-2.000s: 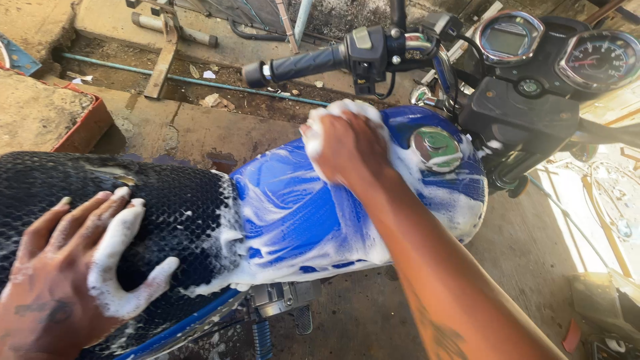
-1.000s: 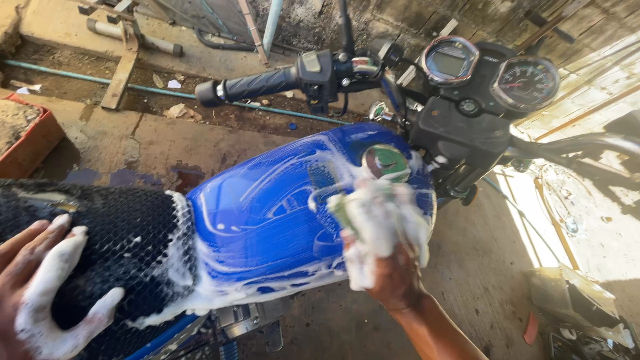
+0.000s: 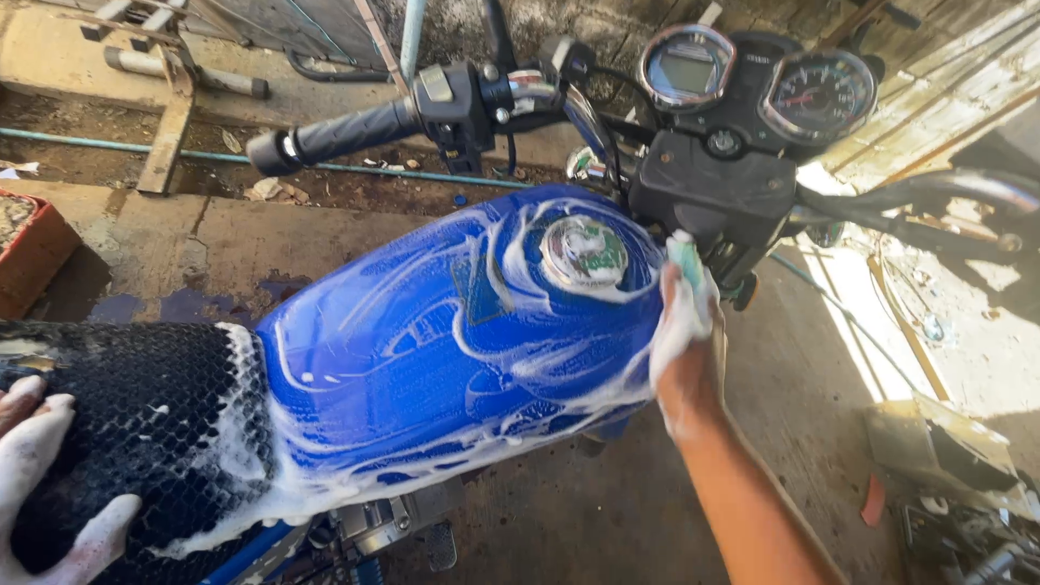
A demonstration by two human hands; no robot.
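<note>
A blue motorcycle fuel tank streaked with white soap suds fills the middle of the head view. My right hand, coated in foam, is closed on a greenish sponge at the tank's front right edge, beside the round metal fuel cap. Foam lies on the cap too. My left hand rests with spread, sudsy fingers on the black honeycomb-textured seat at the lower left; part of it is cut off by the frame. It holds nothing that shows.
Beyond the tank are the handlebar grip, the round gauges and the black handlebar cover. A thin blue pipe runs along the ground. A red-edged block stands at left, and scrap parts lie at lower right.
My right hand has moved from the tank's top, past the fuel cap, to its front right edge. Foam on the tank is now in thinner streaks. My left hand stays on the seat.
</note>
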